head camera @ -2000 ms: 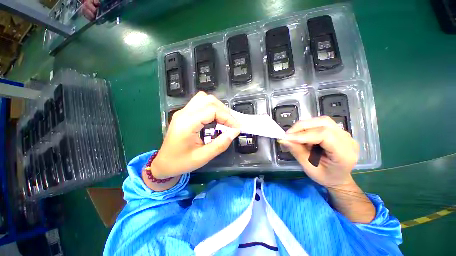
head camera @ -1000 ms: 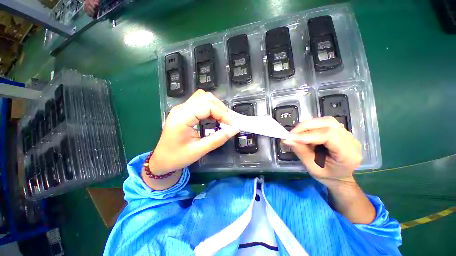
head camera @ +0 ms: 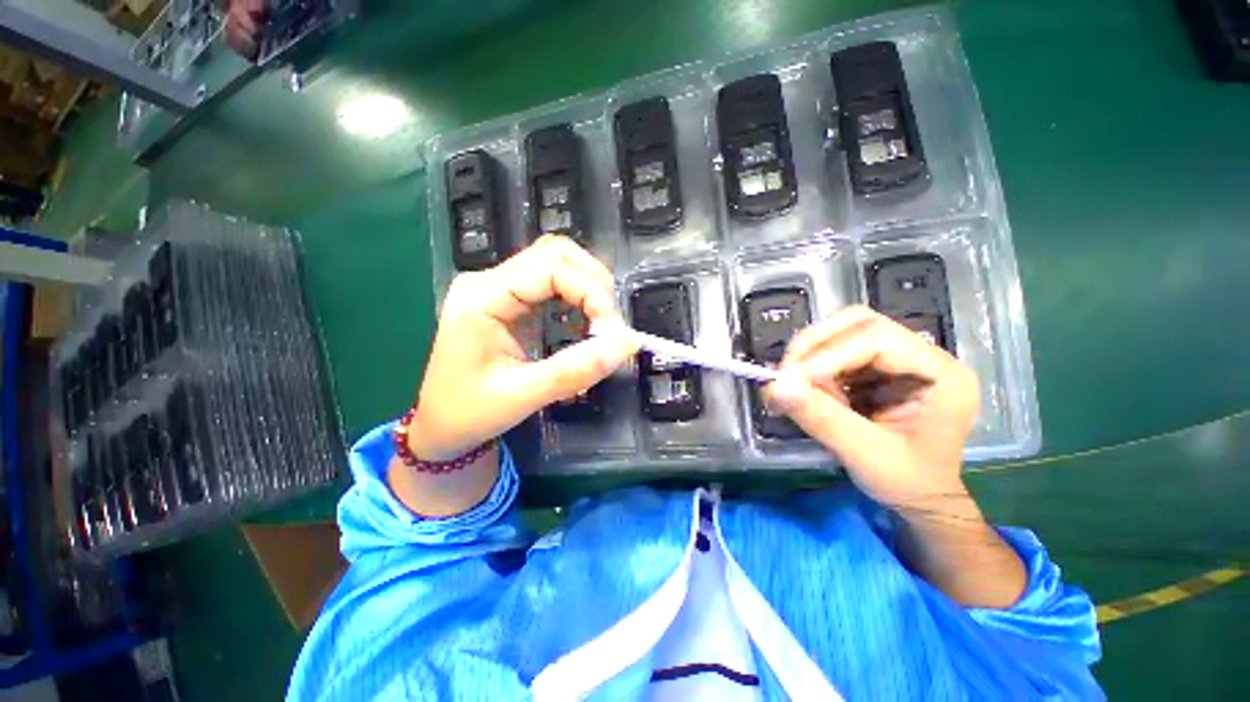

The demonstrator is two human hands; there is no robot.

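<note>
A white label sheet (head camera: pixel 702 359) is stretched between my two hands above the front row of the tray, seen nearly edge-on as a thin strip. My left hand (head camera: pixel 514 364) pinches its left end between thumb and fingers. My right hand (head camera: pixel 884 398) pinches its right end. A dark shape shows inside my right palm, too unclear to name. Below lies a clear blister tray (head camera: pixel 1017 343) with black mobile phones (head camera: pixel 757 144) in two rows, their battery compartments showing silver and white patches. My hands partly cover the front-row phones.
Stacked blister trays (head camera: pixel 247 364) with black phones in the top one stand at the left. The green workbench (head camera: pixel 1110 247) lies under the tray. A brown cardboard piece (head camera: pixel 295 565) is at the lower left. Another person's hand (head camera: pixel 244 25) shows at the top left. Yellow striped tape (head camera: pixel 1172 594) is at the lower right.
The sheet has tilted from showing its white face to nearly edge-on. Both hands still pinch it, and the right fingers have shifted slightly. The tray appears slightly further left.
</note>
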